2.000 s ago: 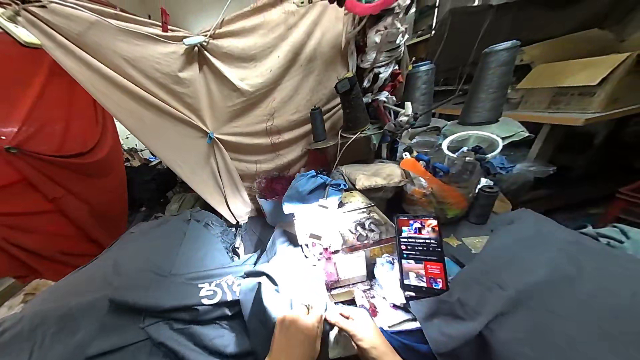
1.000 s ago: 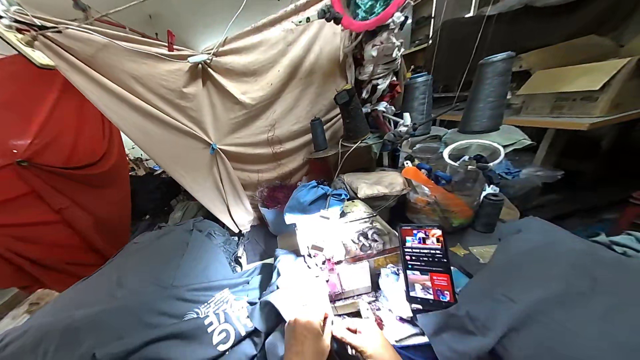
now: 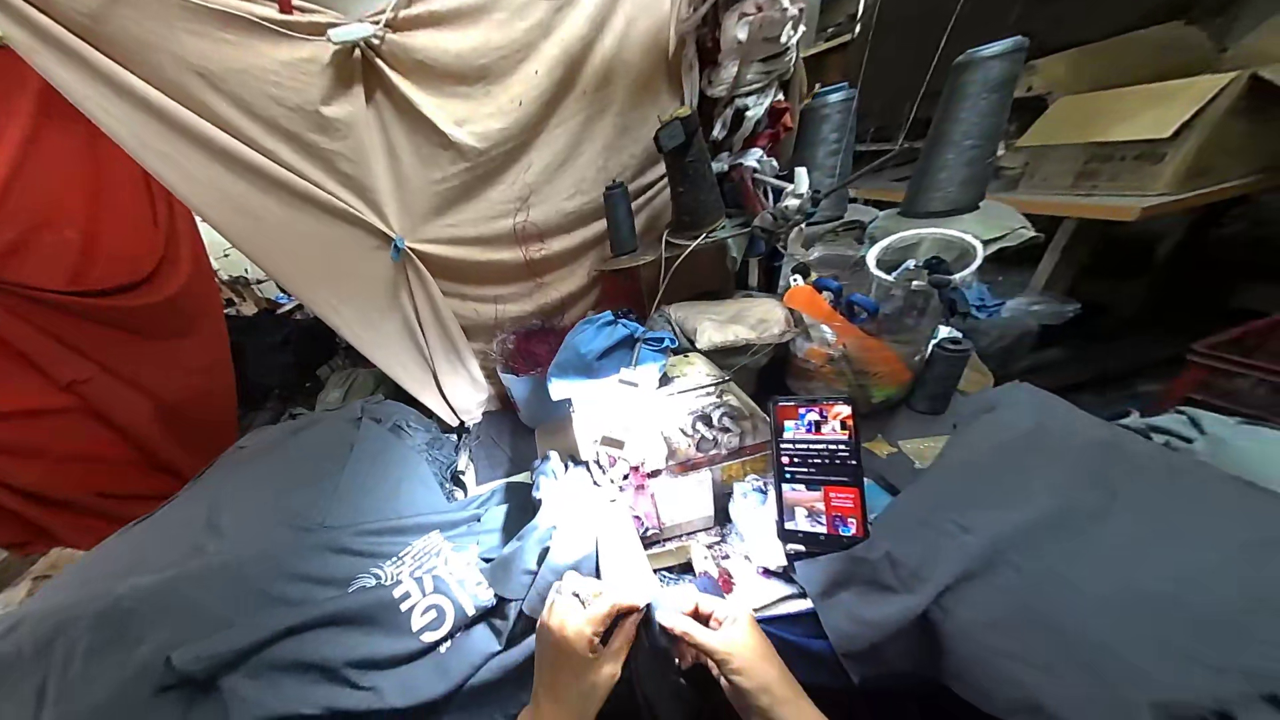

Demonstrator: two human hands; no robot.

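My left hand (image 3: pixel 582 640) pinches the edge of a dark grey fabric garment (image 3: pixel 330 560) at the bottom centre. Close on its right, my right hand (image 3: pixel 725 640) pinches the same cloth between thumb and fingers. White printing shows on the garment to the left. Just beyond my hands stands a sewing machine (image 3: pixel 690 425), probably an overlocker, its left part washed out by a bright lamp. The cloth reaches up into that glare, where its end is hidden. A blue cloth (image 3: pixel 608 355) lies over the machine's top.
A smartphone (image 3: pixel 820 475) with a lit screen stands right of the machine. Dark grey fabric (image 3: pixel 1060 560) is heaped at right. Behind are a large thread cone (image 3: pixel 965 130), a black thread spool (image 3: pixel 940 375), an orange item in a plastic bag (image 3: pixel 845 345) and a cardboard box (image 3: pixel 1120 130).
The garment on the left has shifted and turned, so more of its white print shows than two seconds ago. Both hands remain at the cloth in front of the machine.
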